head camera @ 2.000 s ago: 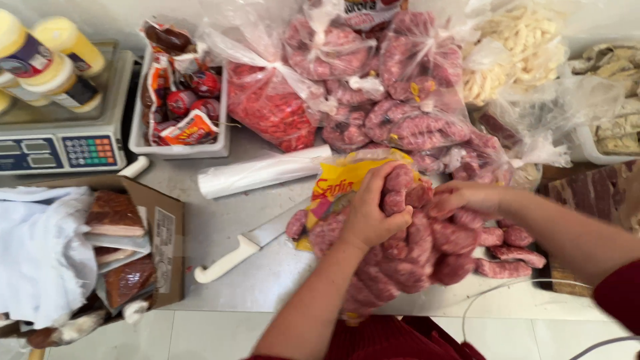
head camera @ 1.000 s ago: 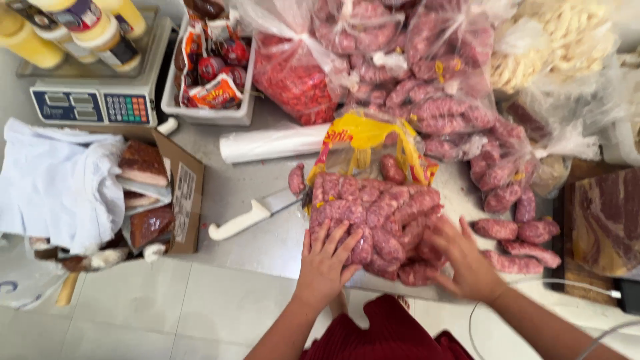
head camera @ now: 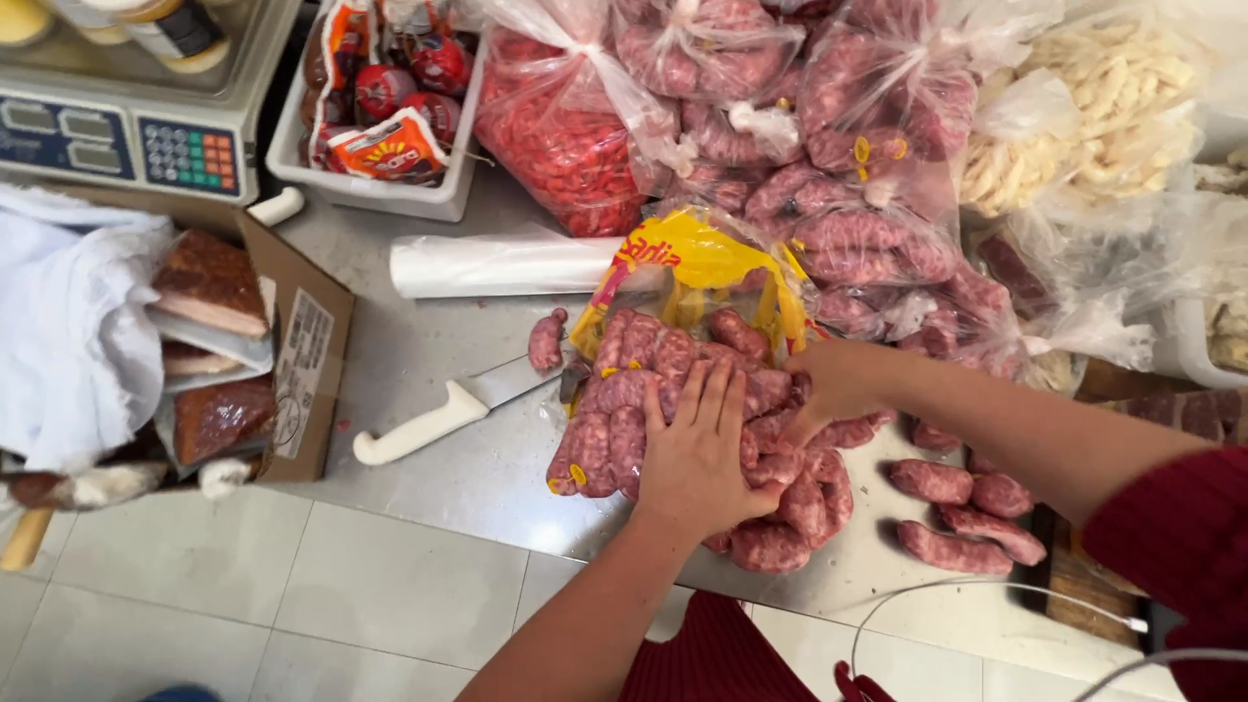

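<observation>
My left hand (head camera: 694, 453) lies flat with fingers spread on a pile of raw sausages (head camera: 624, 390), near the table's front edge. At the pile's right side, my right hand (head camera: 829, 385) has its fingers bent against the links; whether it grips one is hidden. Part of the pile rests on a yellow and clear plastic bag (head camera: 704, 239). A white-handled knife (head camera: 424, 426) lies to the left, its blade tip hidden beside a small single sausage (head camera: 547, 339). Several loose sausages (head camera: 955, 553) lie right of my hands.
Behind the pile lie a white plastic roll (head camera: 497, 266) and tied bags of sausages (head camera: 877, 244) and ground meat (head camera: 565, 127). A white bin (head camera: 453, 200) of packets, a scale (head camera: 185, 156) and a cardboard box (head camera: 317, 390) stand left. A thin cable (head camera: 877, 600) crosses the front right edge.
Two seconds ago both hands were up at the sausages over the bag. Now the left palm presses on the pile, and my right hand has moved farther back along its right side since one second ago.
</observation>
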